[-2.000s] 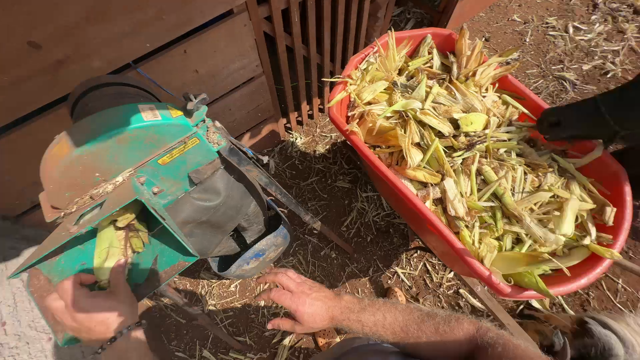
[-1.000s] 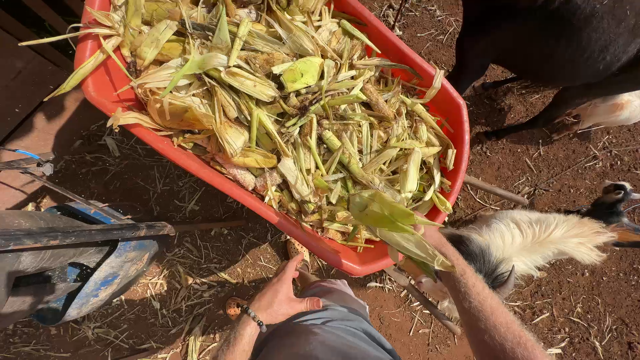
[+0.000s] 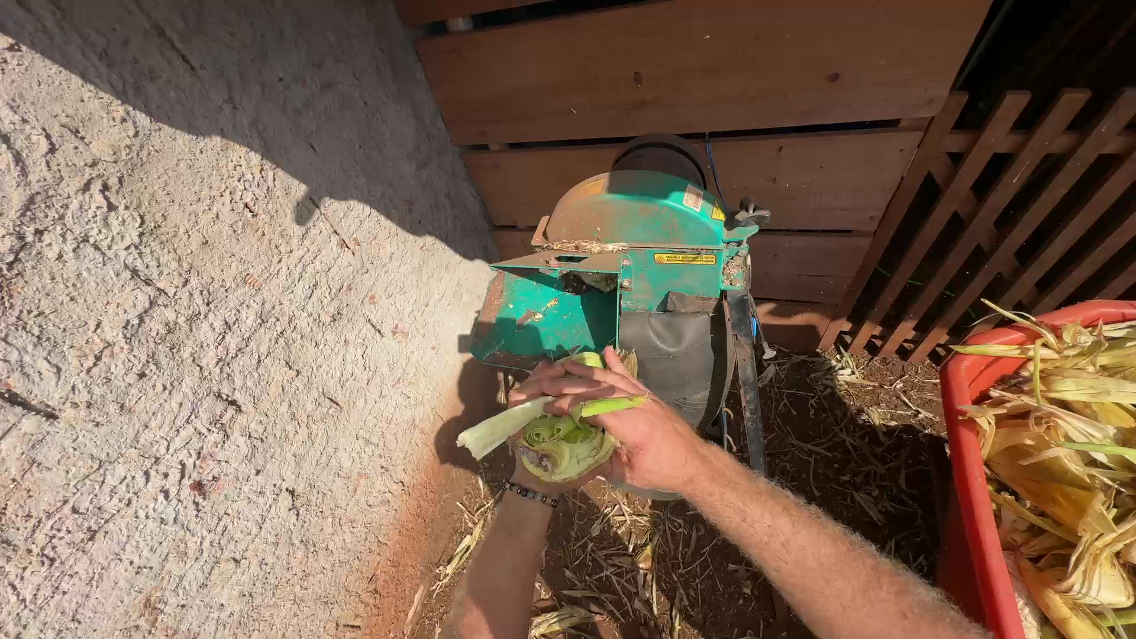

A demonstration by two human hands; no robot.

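Note:
A bundle of green corn husks (image 3: 564, 448) is held between both my hands, just in front of the feed tray (image 3: 550, 315) of a green metal shredder (image 3: 657, 213). My right hand (image 3: 648, 426) wraps over the bundle from the right, fingers across its top. My left hand (image 3: 541, 470), with a beaded bracelet at the wrist, cups it from below and is partly hidden by the husks. One pale husk strip sticks out to the left. A black rubber flap (image 3: 674, 359) hangs from the shredder beside the tray.
A red wheelbarrow tub (image 3: 972, 444) heaped with corn husks (image 3: 1065, 399) stands at the right. Rough plastered wall (image 3: 222, 337) rises at the left. Behind the shredder are wooden boards (image 3: 692, 80) and a slatted wooden gate (image 3: 985, 222). Husk scraps litter the soil.
The view has swung from the tub back to the shredder. My right hand, at the tub's edge with husks one second ago, is now at the feed tray, and both hands hold a bundle.

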